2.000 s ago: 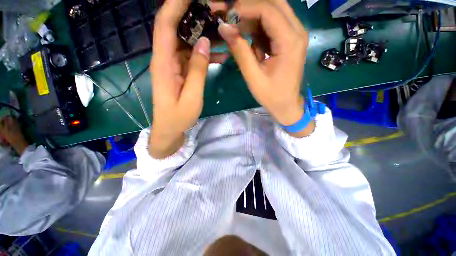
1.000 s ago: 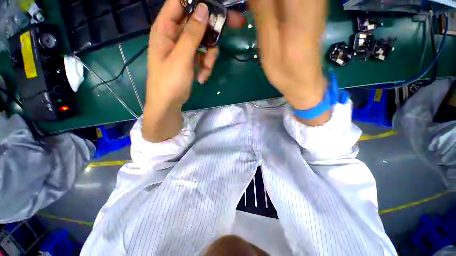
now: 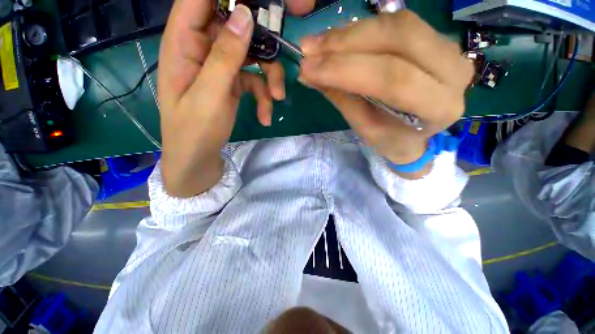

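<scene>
My left hand (image 3: 209,85) holds a small black rounded-square watch housing (image 3: 266,43) near the top of the picture, thumb on its face. White and silver pieces show inside it. My right hand (image 3: 391,78) holds slim silver tweezers (image 3: 287,44), their tip at the housing's right side and their rear end showing under the palm. Whether the tip touches a part inside cannot be told. A blue wrist strap (image 3: 424,156) is on my right wrist.
Several waiting units (image 3: 486,72) lie on the green mat at right, below a blue and white box (image 3: 528,16). A black blister tray (image 3: 98,23) is at top left. A black unit with a red light (image 3: 32,91) stands at far left. Workers' sleeves show at both sides.
My right hand has moved away from the housing, then come back holding tweezers against it. My left hand keeps the housing and has shifted left in view.
</scene>
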